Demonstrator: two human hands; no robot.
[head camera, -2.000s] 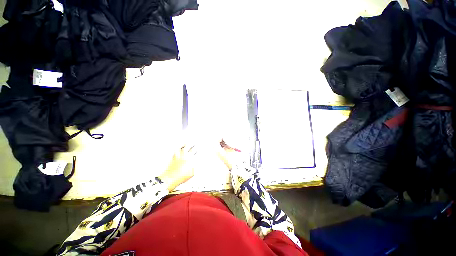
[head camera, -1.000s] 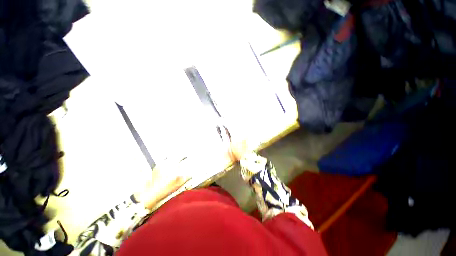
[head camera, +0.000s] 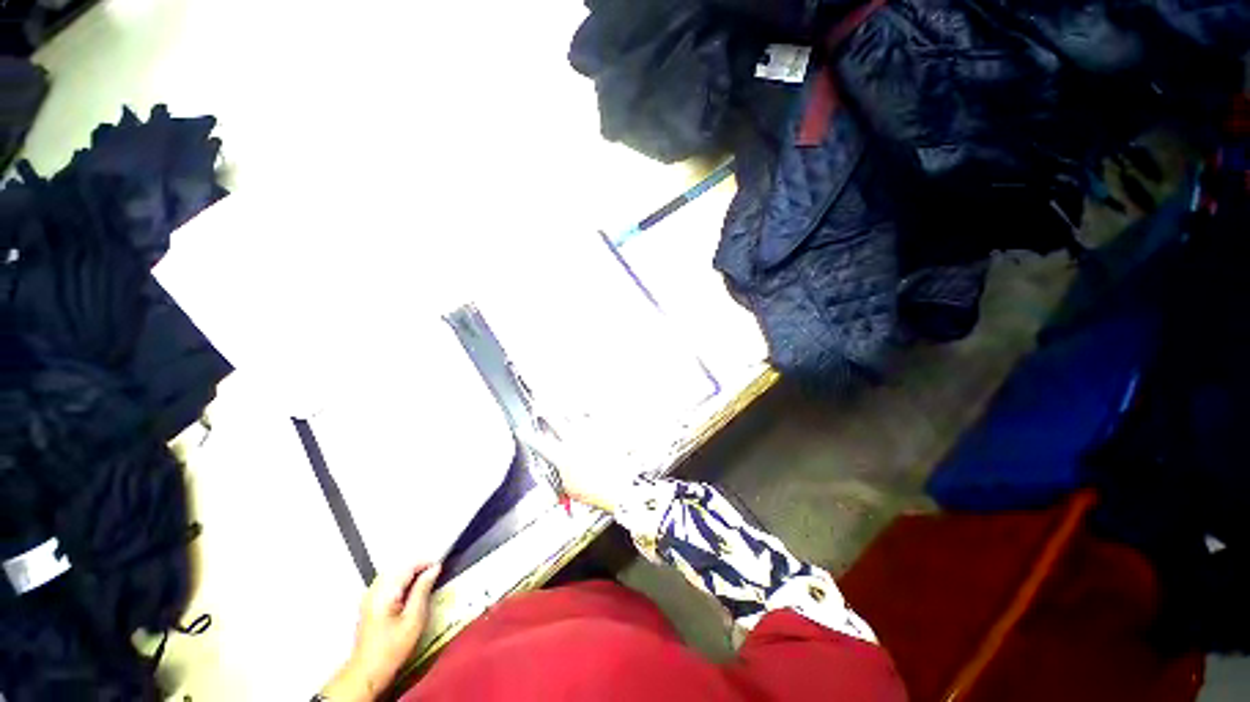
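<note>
The open ledger (head camera: 411, 466) lies askew on the pale table, its white pages washed out and dark cover edges showing. My left hand (head camera: 394, 617) pinches the lower corner of a left-hand page at the near table edge. The page is lifted and curls over a shadowed gap. My right hand (head camera: 583, 483) rests near the ledger's lower middle, its fingers overexposed. A thin dark pen with a reddish end (head camera: 566, 505) shows at these fingers; its grip is partly lost in glare.
Black garment bundles (head camera: 96, 370) lie left with a white tag (head camera: 37, 565). Quilted navy bundles (head camera: 823, 261) with a red strip (head camera: 817, 110) lie right, beside a blue strip (head camera: 685, 203). Blue (head camera: 1042, 412) and orange-red (head camera: 946, 590) bins stand below the table's right side.
The view has turned and shifted right. The ledger page by my left hand is now lifted and curled. My left fingers have closed on its corner; my right hand stays near the ledger's middle.
</note>
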